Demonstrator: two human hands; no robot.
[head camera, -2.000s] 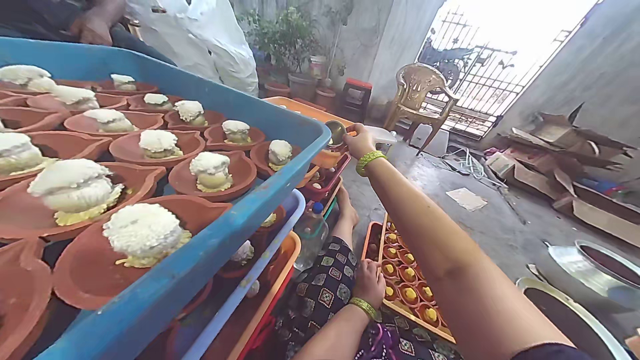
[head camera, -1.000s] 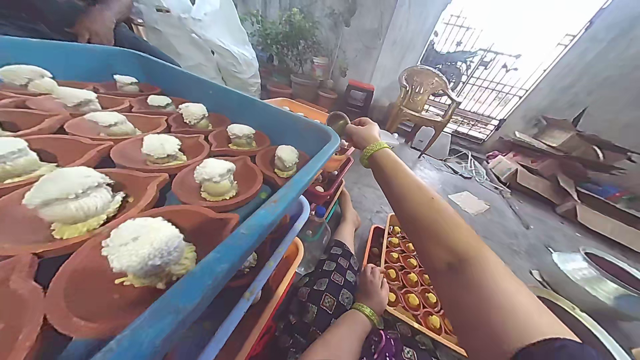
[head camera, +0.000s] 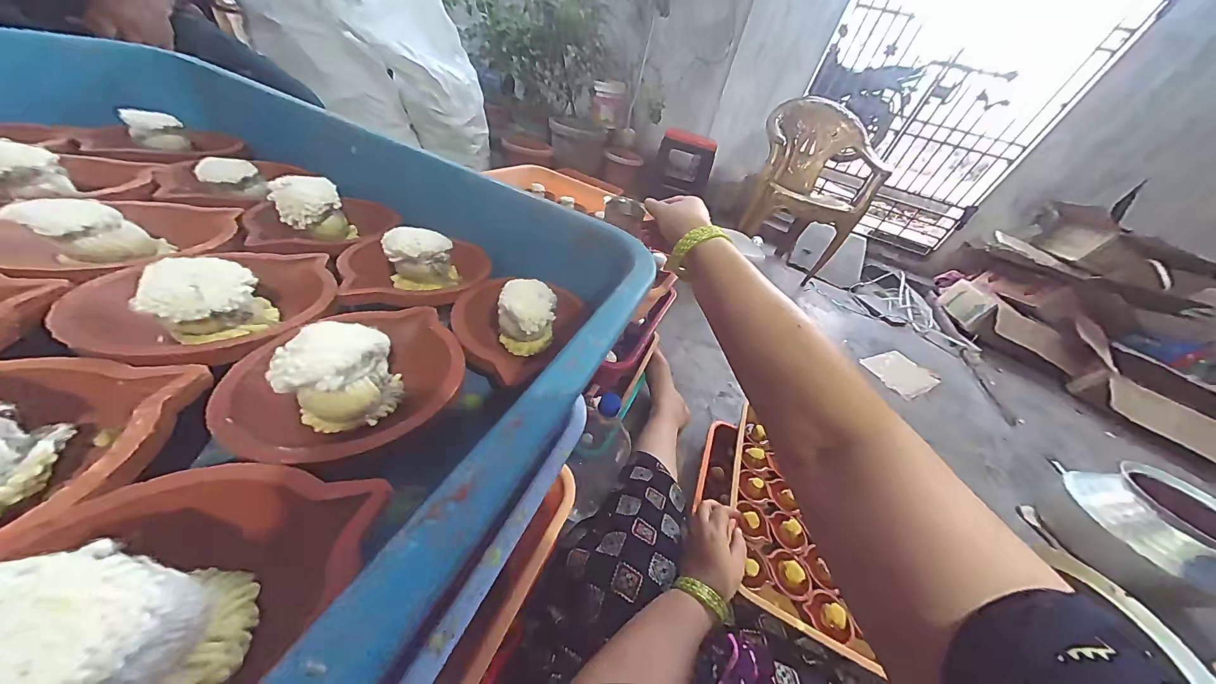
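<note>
My right hand is stretched far forward and grips a small metal cup by its edge, over an orange tray with small pale-topped items. Lower down, my left hand lies by my knee at the edge of another orange tray, which holds small clay cups with yellow contents; its fingers are curled and nothing shows in them. A large blue plastic tray at the left bears several spouted clay lamps, each with a cream-coloured, crumbly-topped piece. What the metal cup contains is hidden.
More stacked trays and a plastic bottle stand beside my leg. A plastic chair, potted plants and flattened cardboard lie beyond. Metal pots stand at the right. Another person's hand shows at top left.
The metal cup in my right hand has turned; its round face showed earlier, and its side shows now. My left hand has stayed by the lower orange tray. The view has shifted slightly.
</note>
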